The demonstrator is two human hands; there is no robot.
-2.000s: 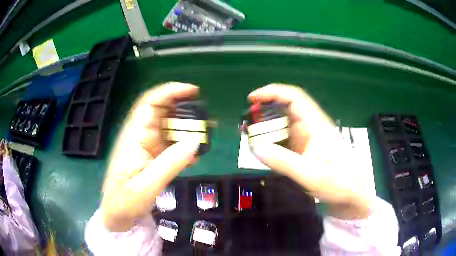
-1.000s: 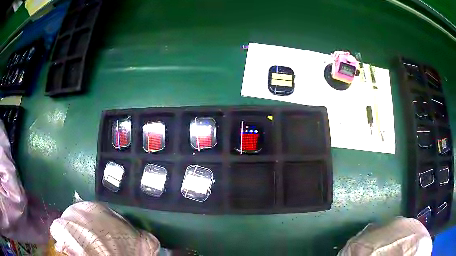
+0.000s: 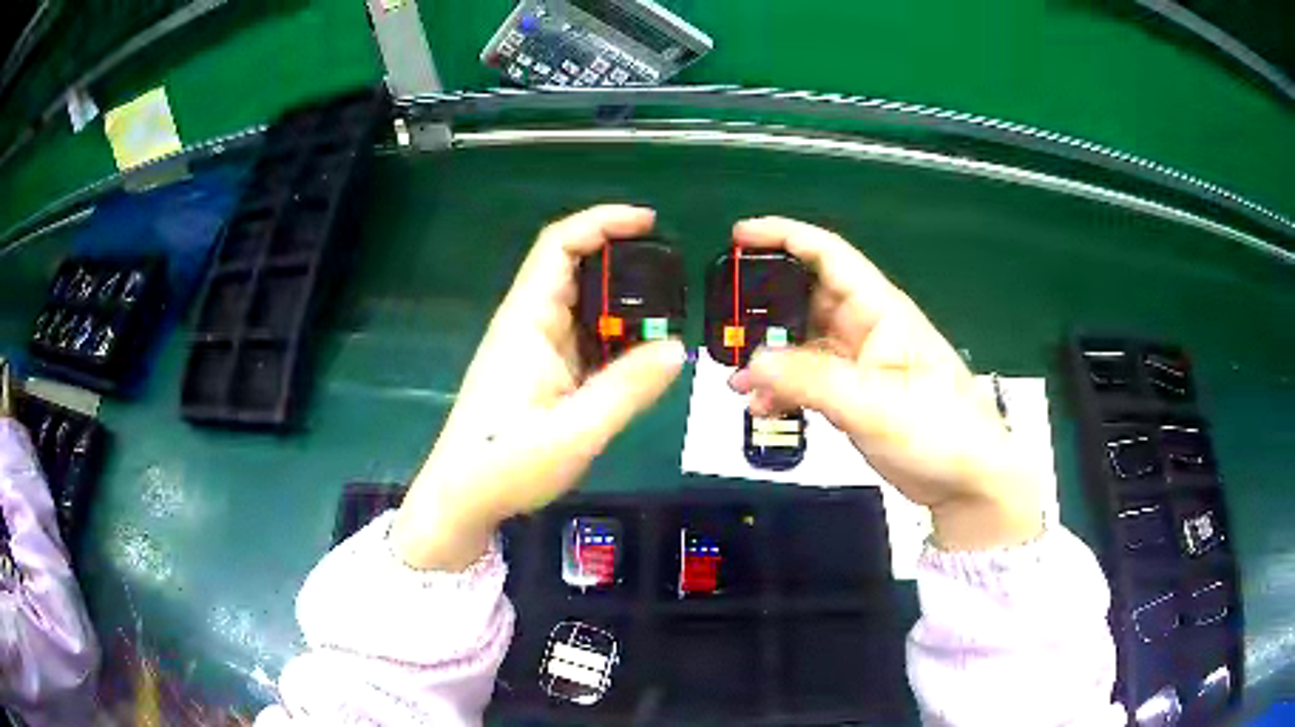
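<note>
My left hand (image 3: 533, 384) holds a square smartwatch unit (image 3: 632, 294) upright, thumb at its lower edge. My right hand (image 3: 895, 384) holds a second square unit (image 3: 760, 301) beside it, with a small gap between the two. Both screens are dark with a red vertical line, an orange patch and a pale green patch. Below, the black compartment tray (image 3: 774, 604) holds units with red, blue and white screens (image 3: 591, 551) (image 3: 700, 560) and one with a white screen (image 3: 580, 663). My left forearm hides the tray's left part.
A white paper sheet (image 3: 710, 440) carries a dark square watch (image 3: 774, 439). A side tray (image 3: 1157, 526) with units stands right. An empty black tray (image 3: 270, 270) lies upper left, a small filled tray (image 3: 95, 324) further left. A calculator (image 3: 589, 46) lies behind the metal rail (image 3: 852, 142). A pink sleeve (image 3: 43, 568) shows left.
One second ago both hands were out of view, with only sleeves at the bottom edge. Now both hands are raised above the tray, each holding a unit. The view has shifted, showing the rail and calculator.
</note>
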